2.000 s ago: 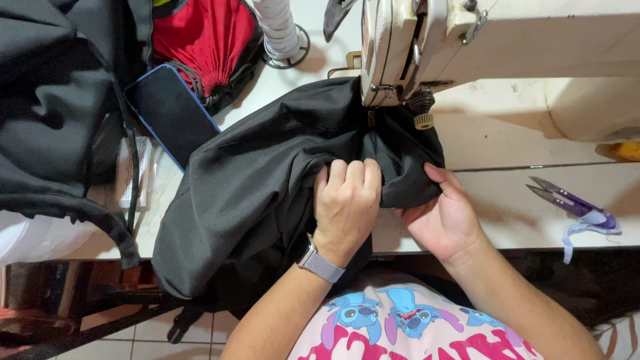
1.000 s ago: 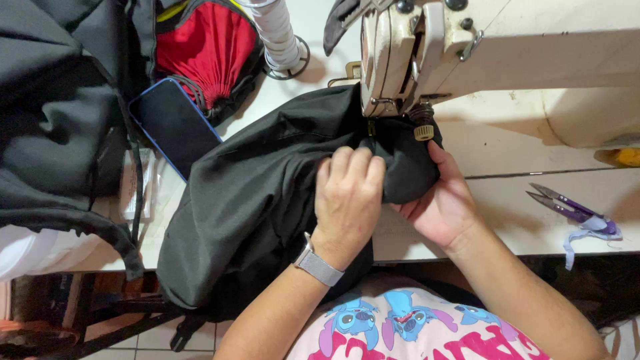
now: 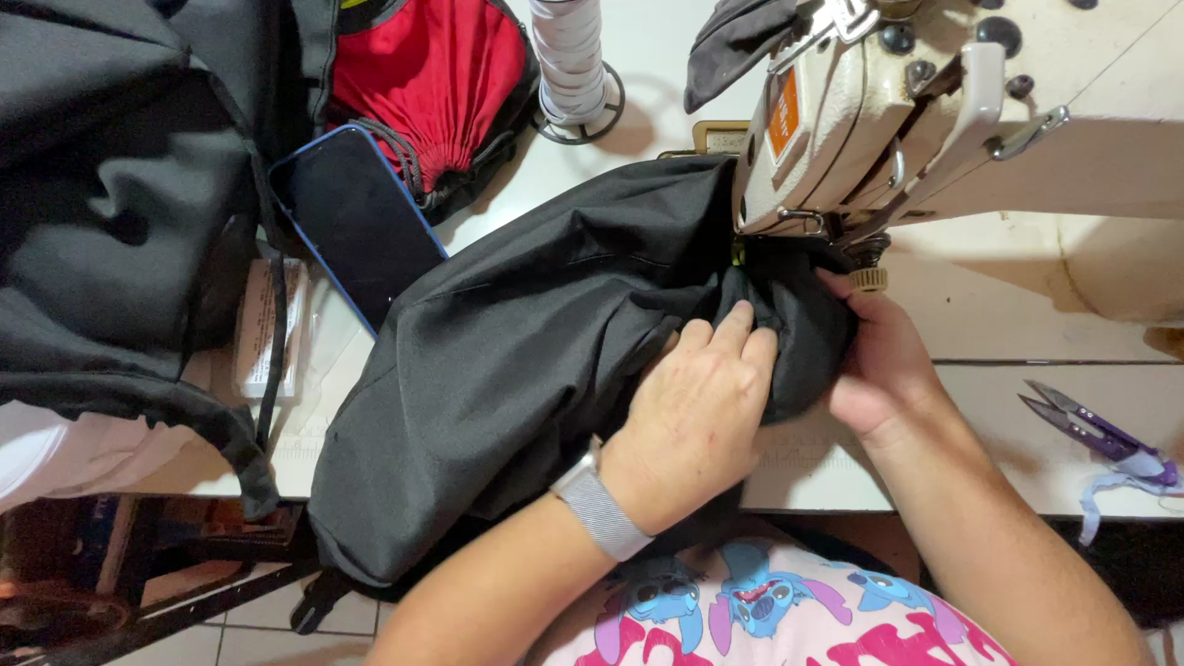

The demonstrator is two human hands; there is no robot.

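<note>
Black fabric [image 3: 518,314] lies bunched across the table, one part of it under the head of a white sewing machine [image 3: 814,129]. My left hand [image 3: 708,398], a mesh-band watch on its wrist, presses on the fabric just in front of the needle area, fingers stretched toward it. The needle itself is hidden. My right hand [image 3: 883,361] grips the fabric's right edge beside the machine's ridged knob [image 3: 868,279], its fingertips partly out of sight behind the cloth.
Purple thread snips [image 3: 1101,435] with a light blue strip lie at the right. Left of the fabric are a blue-edged phone [image 3: 361,222], a red drawstring bag [image 3: 425,83], a small clear case [image 3: 270,328] and more black cloth [image 3: 111,185]. A white wound spool [image 3: 569,74] stands behind.
My left hand's fingers, curled before, are now straighter on the fabric near the needle area. My right hand stays at the fabric's right edge.
</note>
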